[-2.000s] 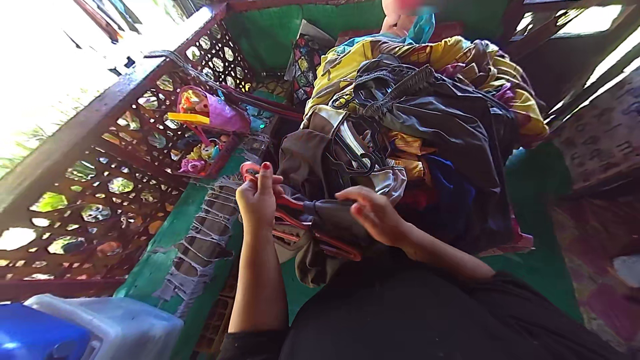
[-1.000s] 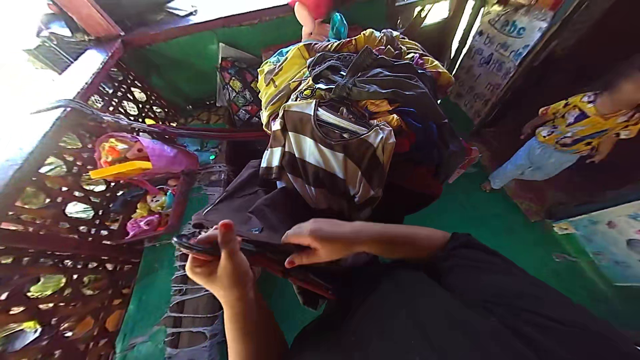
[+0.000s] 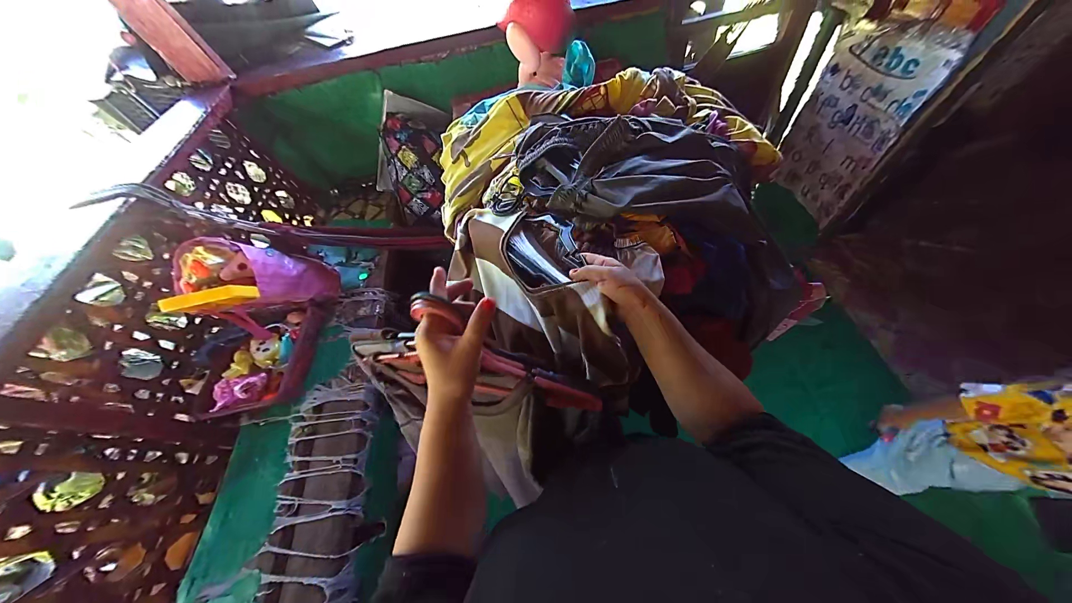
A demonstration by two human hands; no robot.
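Note:
My left hand (image 3: 448,339) grips several clothes hangers (image 3: 536,381) with red and dark arms, and dark and grey-brown garments (image 3: 498,427) hang from them. My right hand (image 3: 615,280) has its fingers at the neckline of a brown and white striped shirt (image 3: 536,310), which lies against the front of a large clothes pile (image 3: 645,167). The pile holds dark grey and yellow garments. The tips of my right fingers are on the collar's edge.
At left, a pink basket (image 3: 297,272) with toys hangs by a lattice wall (image 3: 109,310). A wooden bench (image 3: 318,494) with torn grey strips stands at lower left. Another person in a yellow patterned shirt (image 3: 1013,435) is at right. An alphabet poster (image 3: 863,117) hangs at upper right.
My right hand has moved from beside my left hand to the striped shirt's neckline. The other person, standing farther up a second ago, now shows lower at the right edge.

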